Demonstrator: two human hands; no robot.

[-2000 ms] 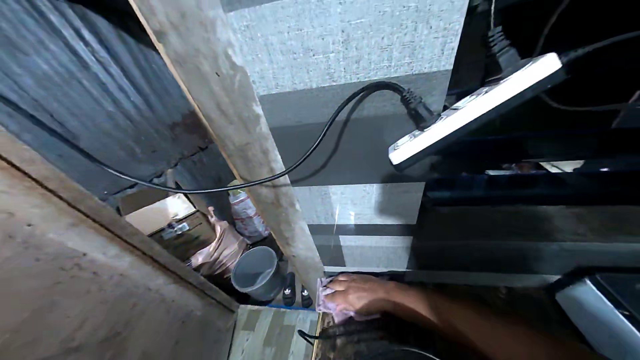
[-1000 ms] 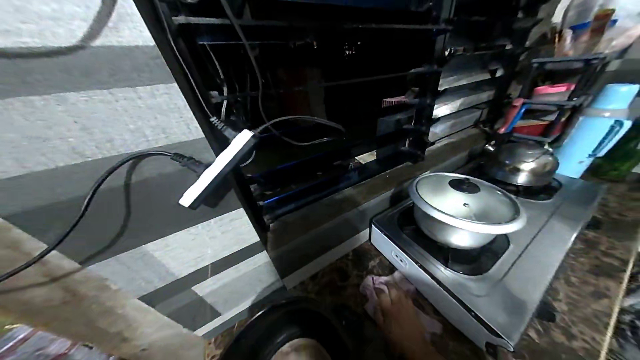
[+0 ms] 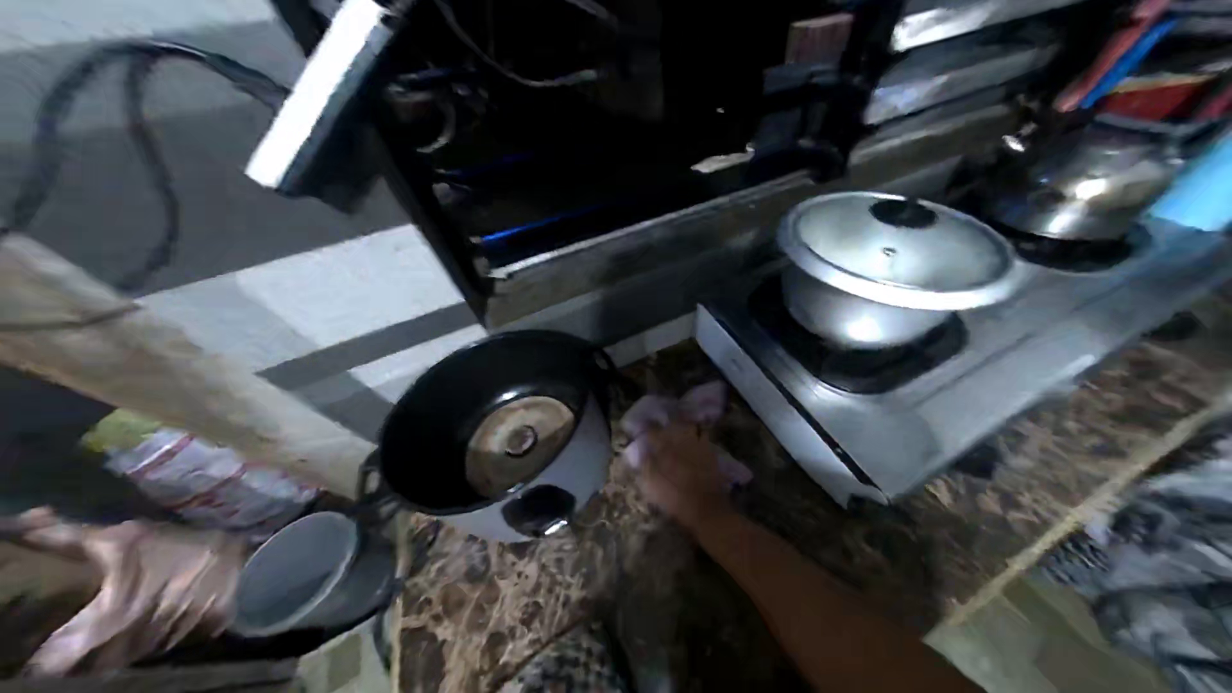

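My right hand (image 3: 679, 472) presses a light pink cloth (image 3: 707, 402) on the brown marble-patterned countertop (image 3: 510, 587). It is between a rice cooker body (image 3: 587, 462), standing without a lid or inner pot, and a two-burner gas stove (image 3: 770, 404). The cooker's round heating plate (image 3: 496, 460) shows inside its black interior. A metal pot (image 3: 857, 313) with a lid (image 3: 900, 252) sits on the stove's near burner. My left hand is not in view.
A metal kettle (image 3: 1083, 188) stands on the far burner. A white power strip (image 3: 318, 96) hangs at the upper left with a black cable. Below the counter's left end are a grey bucket (image 3: 298, 573) and plastic bags (image 3: 154, 577). Patterned fabric lies at the lower right.
My right hand and the cloth were at the counter's left end two seconds ago; now they are beside the stove. The view has swung right, bringing the stove and rice cooker in.
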